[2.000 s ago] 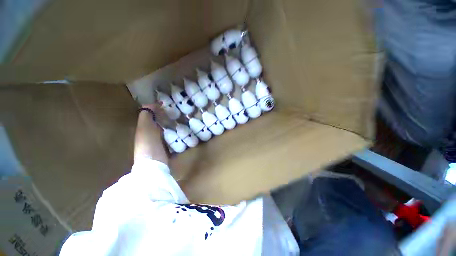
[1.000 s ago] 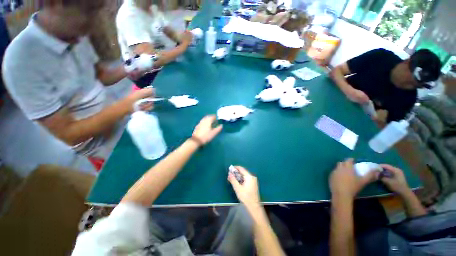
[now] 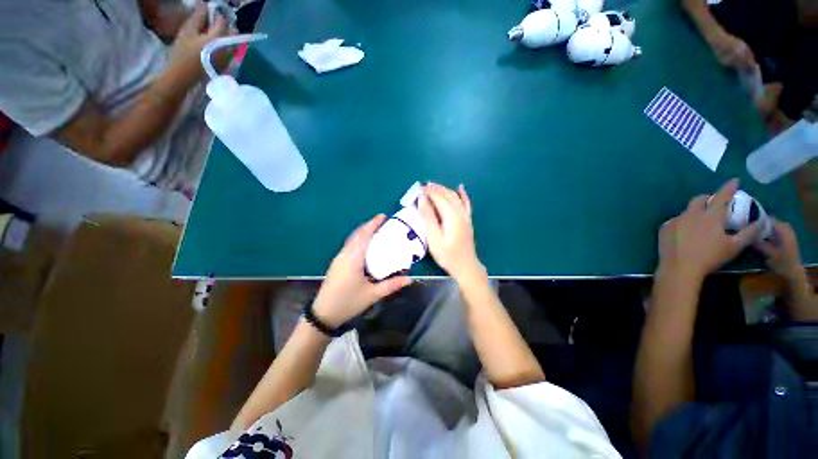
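A white bulb camera (image 3: 392,250) with a black seam line and dark patches is held over the near edge of the green table. My left hand (image 3: 348,272) is closed around its rounded lower end from the left, thumb below. My right hand (image 3: 448,229) is at its upper right side and holds a small white wiping cloth (image 3: 412,194) against it, with the fingers bent over it. The screw end of the camera is hidden by the cloth and fingers.
A wash bottle (image 3: 257,134) and a crumpled white cloth (image 3: 331,56) lie at left. Several bulb cameras (image 3: 601,46) lie at the back. A label sheet (image 3: 687,127) and another bottle (image 3: 784,151) are at right. Neighbours sit on both sides. A carton (image 3: 103,341) stands lower left.
The view has turned down toward the near table edge. My left hand has taken hold of a bulb camera and brought it near my body. My right hand has moved against it with the cloth.
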